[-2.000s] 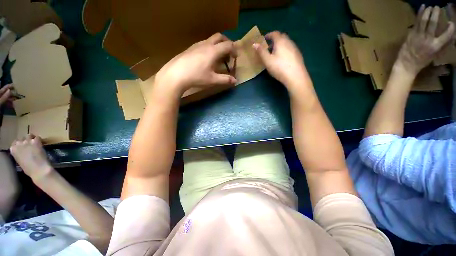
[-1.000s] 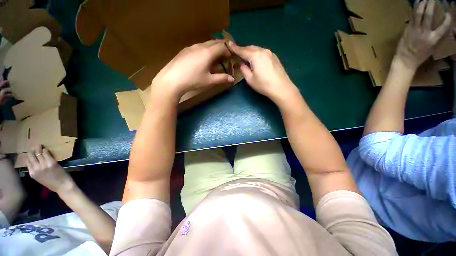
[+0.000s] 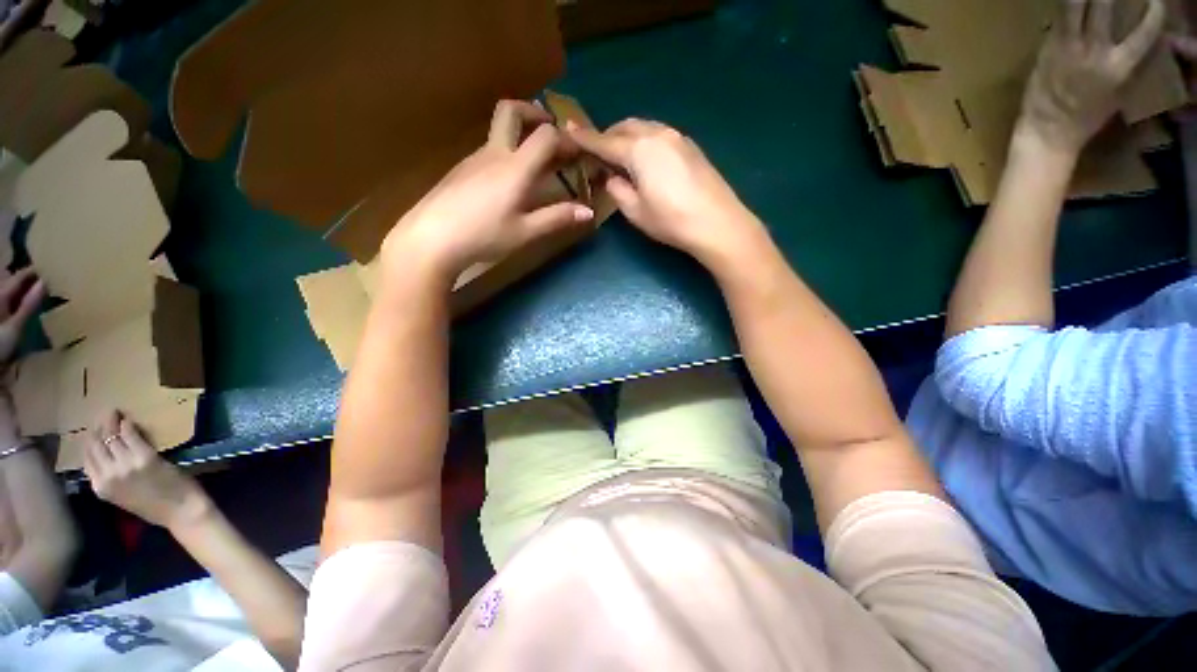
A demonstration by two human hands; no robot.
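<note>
A part-folded box [image 3: 394, 118] lies in front of me on the dark green tabletop, its large brown lid panel extending away to the far left. Its left side flap [image 3: 334, 313] sticks out flat beside my left wrist. My left hand [image 3: 492, 197] is over the tray, with fingers and thumb around its right end. My right hand [image 3: 663, 184] holds the right side flap [image 3: 572, 121], which is folded up and over, with thumb and fingertips close to my left fingers. My hands hide most of the tray and its corner flaps.
The green tabletop [image 3: 775, 145] has its near edge before my lap. At left, a person's hands [image 3: 138, 470] are at another part-folded box [image 3: 112, 355]. At right, a person in blue sleeves has a hand [image 3: 1083, 79] on stacked blanks [image 3: 939, 116]. More cardboard lies at the far edge.
My right hand has moved left and inward, bringing the right side flap from sticking out to folded over. The left neighbour's box has opened flatter. The whole view has shifted slightly.
</note>
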